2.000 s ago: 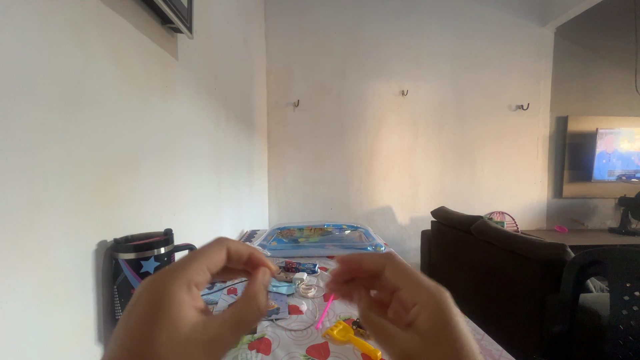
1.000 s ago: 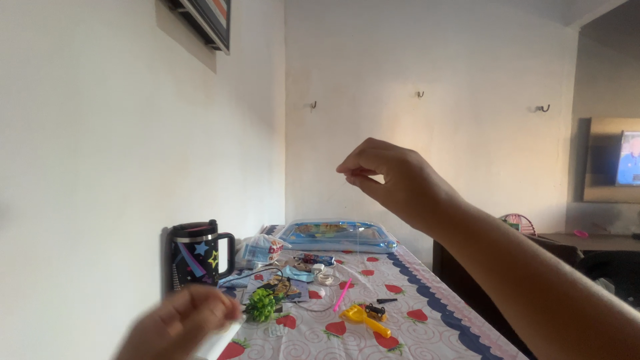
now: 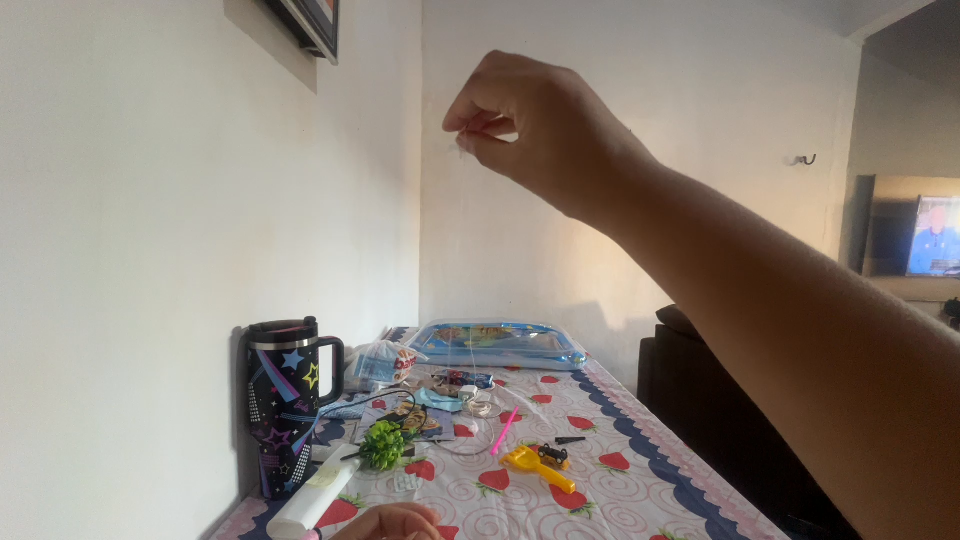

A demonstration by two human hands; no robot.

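Note:
My right hand (image 3: 517,127) is raised high before the far wall, thumb and fingertips pinched on a thin, nearly clear strand. The strand hangs faintly toward the table; its lower end cannot be made out. Only part of my left hand (image 3: 390,523) shows at the bottom edge, low over the table, its fingertips mostly hidden. Just left of it lies a long white object (image 3: 319,491) with a pale label, beside a green artificial plant (image 3: 384,445). A yellow toy fork (image 3: 538,469), a small toy car (image 3: 553,454) and a pink stick (image 3: 505,431) lie farther right.
A black star-patterned tumbler (image 3: 281,420) stands against the left wall. Behind are a plastic bag (image 3: 381,364), a white charger with cable (image 3: 469,393) and a blue packaged item (image 3: 495,347). A strawberry-print tablecloth (image 3: 622,502) covers the table. A dark sofa (image 3: 675,375) stands at right.
Both hands were close together in front of me two seconds ago. The right hand has risen well above the left, which is now low at the bottom edge.

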